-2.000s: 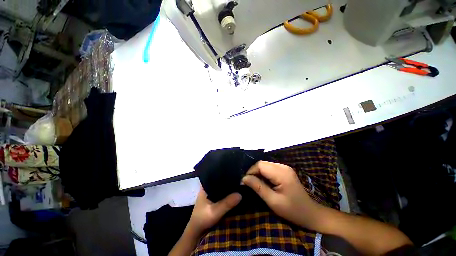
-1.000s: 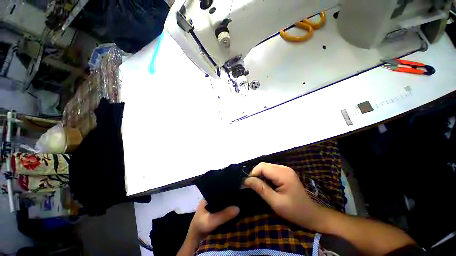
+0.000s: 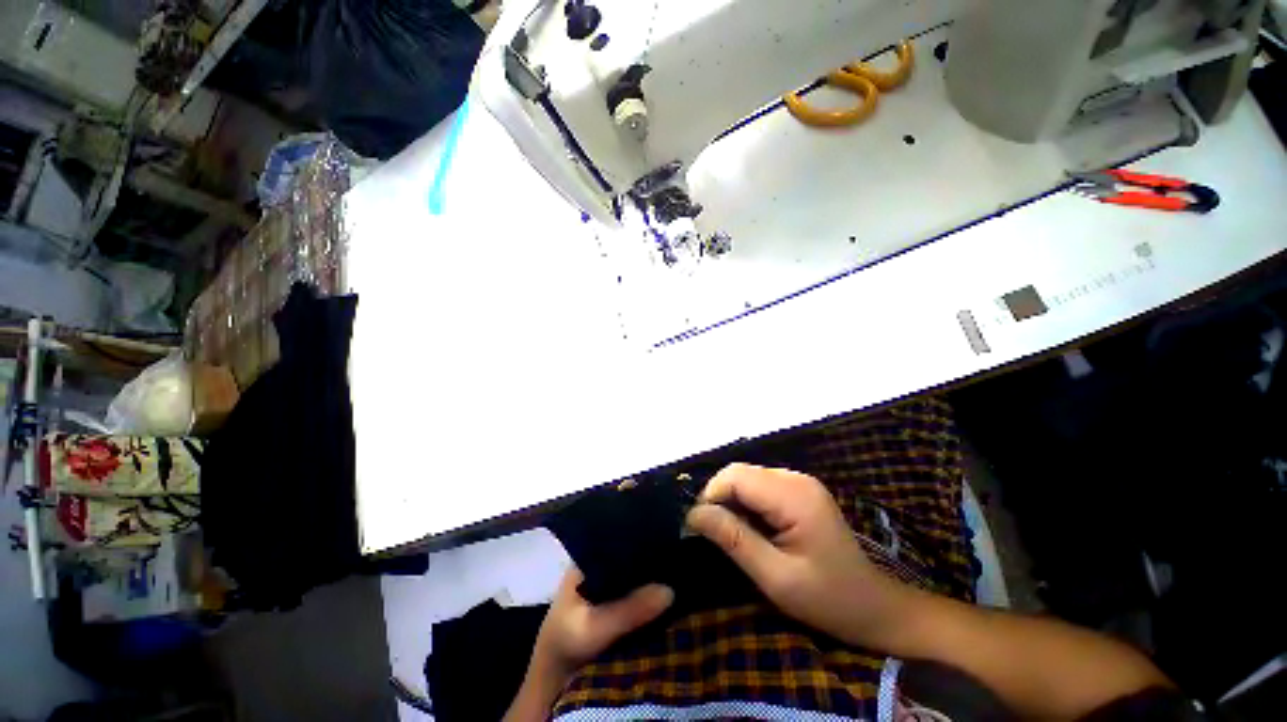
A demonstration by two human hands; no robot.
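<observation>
A black fabric piece [image 3: 628, 543] is held over the lap, just below the front edge of the white table. My left hand [image 3: 600, 621] grips its lower left part, thumb on top and fingers hidden beneath. My right hand [image 3: 769, 529] pinches its upper right edge between thumb and fingertips. What lies between the fingertips is too small to tell. The white sewing machine [image 3: 790, 43] stands beyond, with its presser foot [image 3: 678, 240] over the bed and no cloth under it.
Orange-red snips [image 3: 1150, 191] lie right on the table; yellow-orange scissors [image 3: 833, 99] lie behind the machine arm. Black panels [image 3: 282, 466] hang at the left table edge. Another black cloth [image 3: 480, 656] lies lower left. A small dark square [image 3: 1023, 303] is near the front edge.
The black piece has come down from over the table edge to below it, both hands keeping hold. The view has shifted slightly, so the table sits a little lower.
</observation>
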